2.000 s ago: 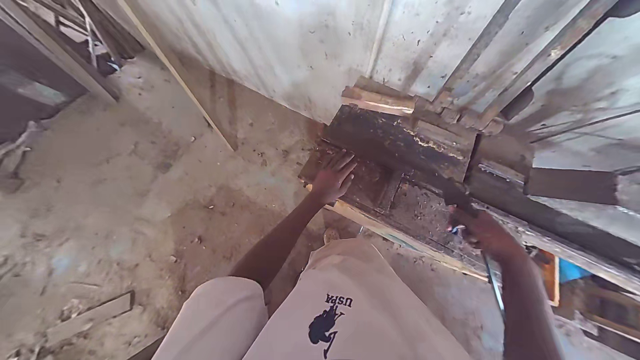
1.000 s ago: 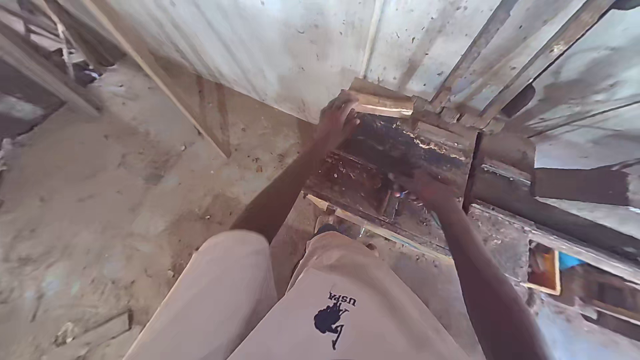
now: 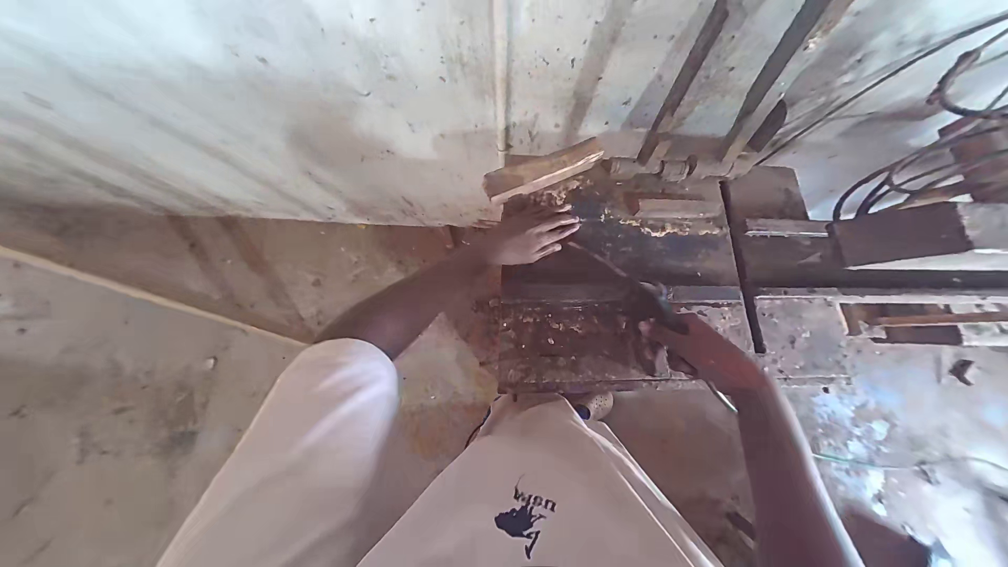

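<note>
My left hand [image 3: 535,236] lies flat, palm down and fingers spread, on the dark board at the left end of the worn wooden workbench [image 3: 567,339]. Just beyond its fingers an offcut of wood [image 3: 543,169] rests at the bench's back corner. My right hand [image 3: 693,346] is closed around the dark handle of a tool [image 3: 657,303] over the middle of the bench. A thin dark shaft or blade [image 3: 602,264] seems to run from that tool toward my left fingertips; its exact kind is too blurred to tell.
A pale stained wall [image 3: 354,118] stands behind the bench, with strips of wood [image 3: 693,71] leaning on it. A dark wooden block [image 3: 902,234] and looped cables [image 3: 890,185] are at the right. A thin green cord [image 3: 858,463] hangs below. Dusty floor [image 3: 197,425] lies at the left.
My left hand has come off the wood offcut at the back corner and now lies flat on the board. The offcut sits at a different angle. The view has shifted.
</note>
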